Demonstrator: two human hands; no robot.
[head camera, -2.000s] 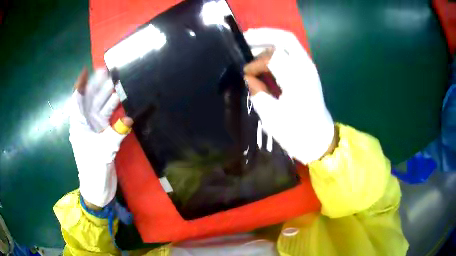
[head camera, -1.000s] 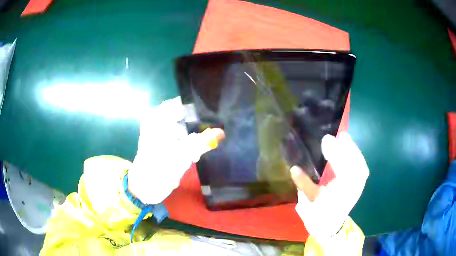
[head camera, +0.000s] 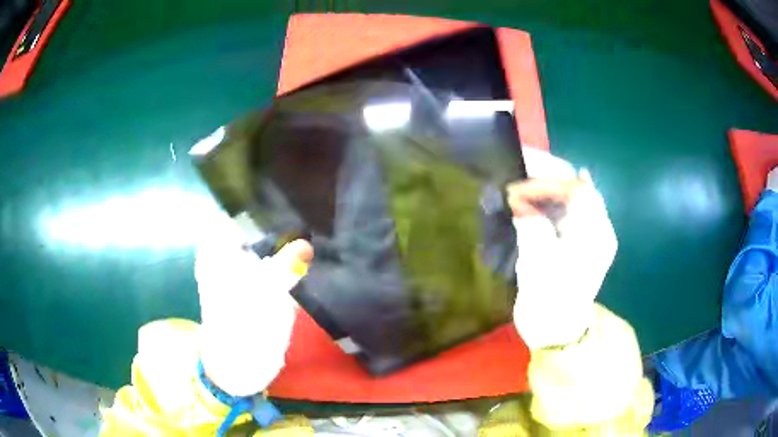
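Note:
A glossy black tablet-size display panel (head camera: 367, 205) is tilted over a red foam pad (head camera: 341, 47), with green, grey and white reflections on its face. My left hand (head camera: 247, 286), in a white glove with a yellow finger cot, holds the panel's left edge with the thumb on the front. A small white tab shows beside that hand and another at the lower left edge. My right hand (head camera: 563, 247), in a white glove with bare fingertips, is at the panel's right edge; its fingers are curled and blurred, and whether they grip is unclear.
A dark green work surface (head camera: 111, 128) surrounds the pad. Red pads with dark panels show at the upper left (head camera: 38, 43) and upper right corners. Another red pad (head camera: 751, 162) lies at the right edge beside a person's blue sleeve (head camera: 751, 256). A whitish object (head camera: 60, 397) is at lower left.
The panel has rotated counter-clockwise and its left end has swung out left. My left hand moved left and down with it. My right hand moved up along the right edge.

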